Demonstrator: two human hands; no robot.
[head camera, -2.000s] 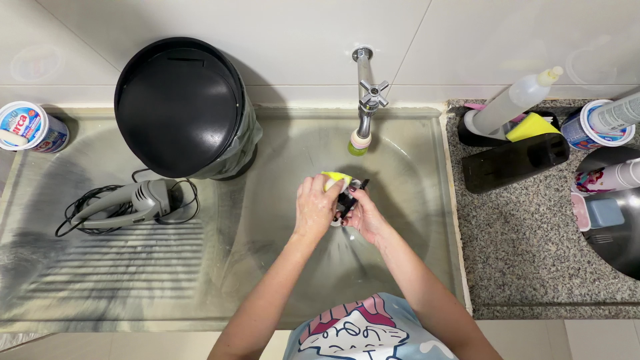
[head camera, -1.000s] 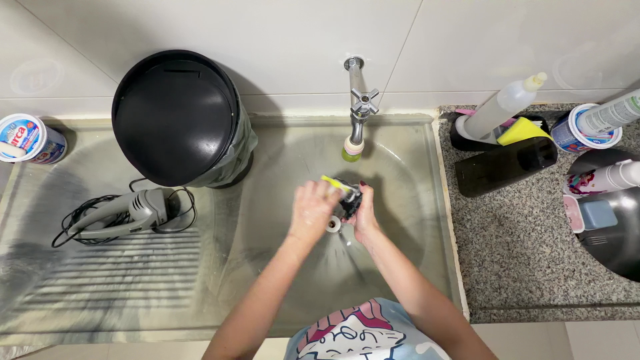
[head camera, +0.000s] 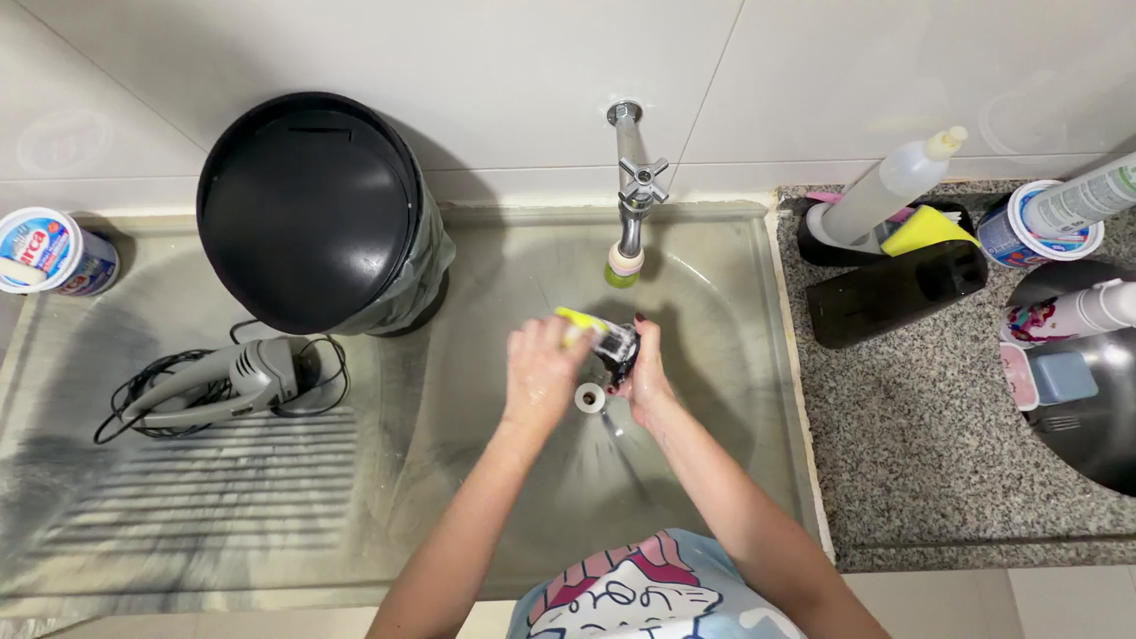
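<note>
Over the sink basin (head camera: 497, 293), my left hand (head camera: 546, 368) grips a yellow brush or scrubber (head camera: 581, 321) whose far end touches a small black part (head camera: 621, 353) coated in white suds. That black part sits in my right hand (head camera: 648, 373), between thumb and fingers; its exact kind I cannot tell. Just below my hands is the white-rimmed drain (head camera: 589, 398). The metal faucet (head camera: 632, 204) stands above them on the wall, with a green tip, and no water is seen running from it.
A black-lidded bin (head camera: 311, 213) with a plastic liner stands left of the basin. A grey corded appliance (head camera: 235, 382) lies on the ribbed drainboard (head camera: 213, 497). At far left is a printed tub (head camera: 58, 253). The granite counter (head camera: 905, 461) holds bottles, a yellow sponge (head camera: 927, 231) and a dark container (head camera: 896, 293).
Both hands stay over the basin with the yellow tool and black part. My left hand has shifted on the tool, and the black part is turned differently.
</note>
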